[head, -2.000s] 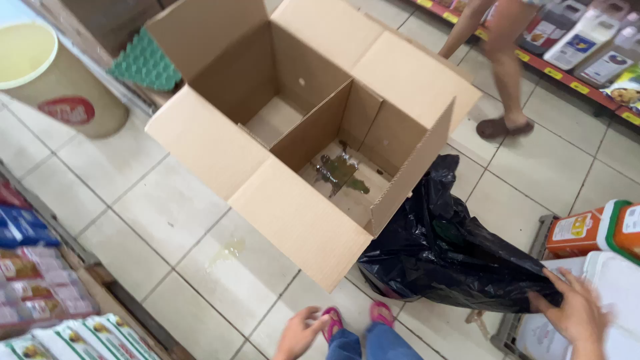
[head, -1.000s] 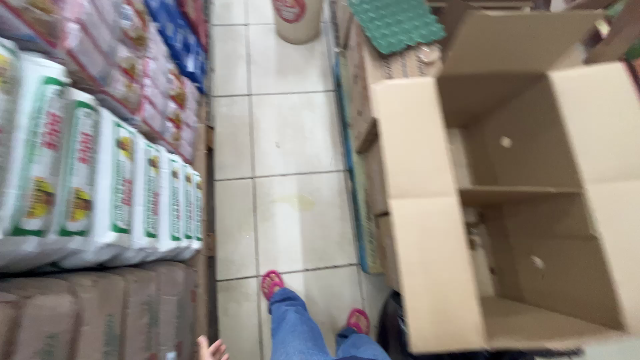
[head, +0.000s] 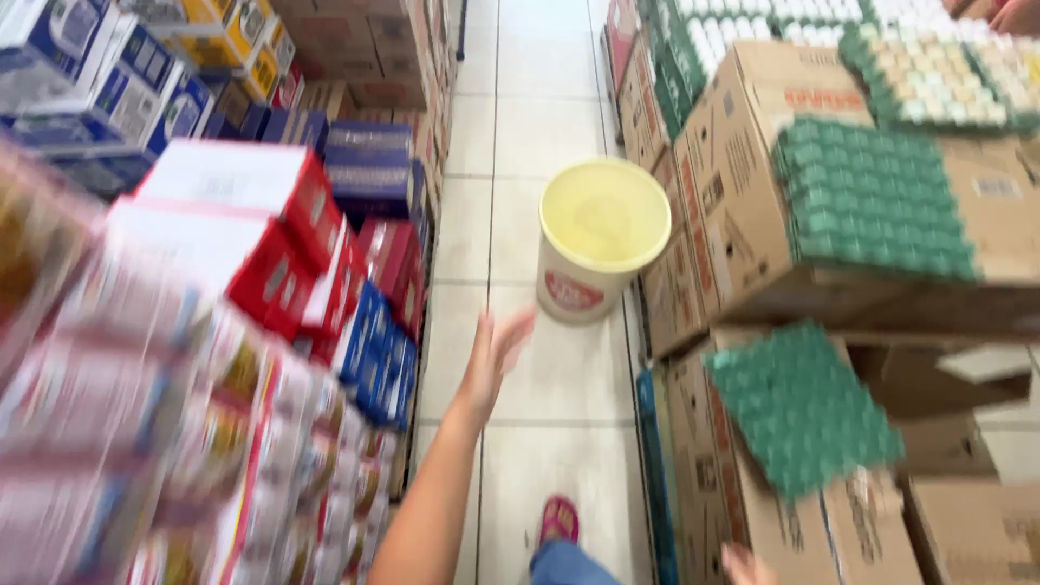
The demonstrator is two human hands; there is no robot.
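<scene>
My left hand (head: 496,357) reaches forward over the aisle with its fingers apart and nothing in it. Just beyond its fingertips a pale yellow plastic bucket (head: 585,284) with a red emblem stands upright on the floor, open at the top; what is inside is hard to tell. Only part of my right hand (head: 743,565) shows at the bottom edge, beside stacked cardboard boxes (head: 865,528), and whether it holds anything is hidden. On those boxes lies a green egg tray (head: 804,410). A stack of green egg trays (head: 873,199) rests on a higher carton.
Tiled floor (head: 561,467) runs between the two rows of goods. Wrapped packages (head: 203,455), red and white boxes (head: 284,244) and blue boxes (head: 378,349) line the left side. Trays of eggs (head: 926,73) sit at the upper right. A blue pallet edge (head: 654,479) borders the aisle.
The view has swung from the open carton and black plastic bag to the aisle. My right hand was at the black bag two seconds ago. My left hand is now stretched toward the bucket.
</scene>
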